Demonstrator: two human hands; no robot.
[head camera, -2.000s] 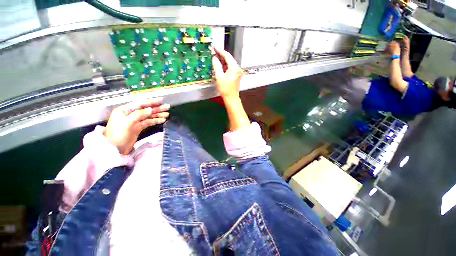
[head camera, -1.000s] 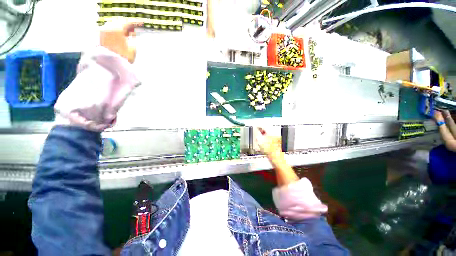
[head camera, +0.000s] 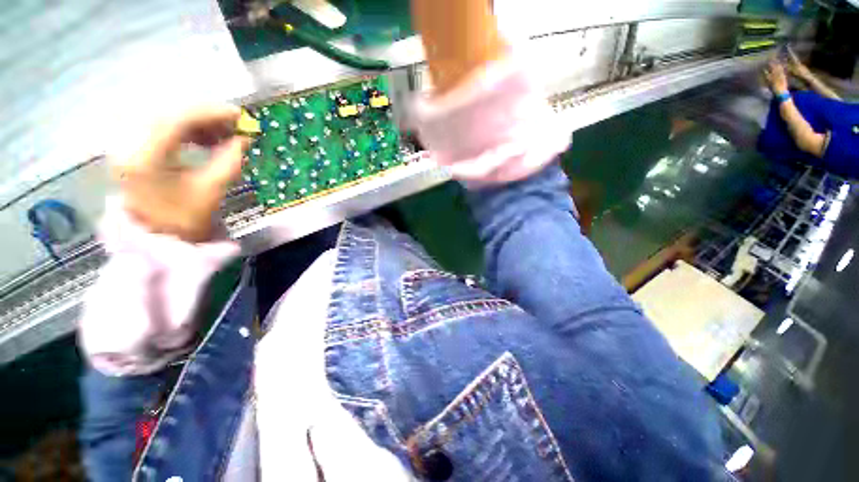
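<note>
The green PCB panel (head camera: 325, 141) lies on the conveyor rail (head camera: 330, 202) in front of me. Two yellow-and-black transformers (head camera: 363, 103) stand at its far right corner. My left hand (head camera: 184, 165) is blurred at the panel's left edge, with a small yellow transformer (head camera: 248, 122) pinched between thumb and finger, at the panel's far left corner. My right arm reaches past the panel's right side; only the wrist and a blurred part of my right hand (head camera: 457, 38) show, and its fingers are cut off by the top edge.
A green mat (head camera: 273, 42) with a dark green cable or handle (head camera: 330, 47) lies behind the rail. A blue loop (head camera: 52, 226) is at the left. Another person's hands and blue sleeve (head camera: 819, 122) are at the far right, above a wire rack (head camera: 763, 216) and cardboard box (head camera: 702, 315).
The view has tilted back down to the panel. My left hand has come from the transformer rows to the panel with a transformer. My right hand has moved from beside the rail over the bench.
</note>
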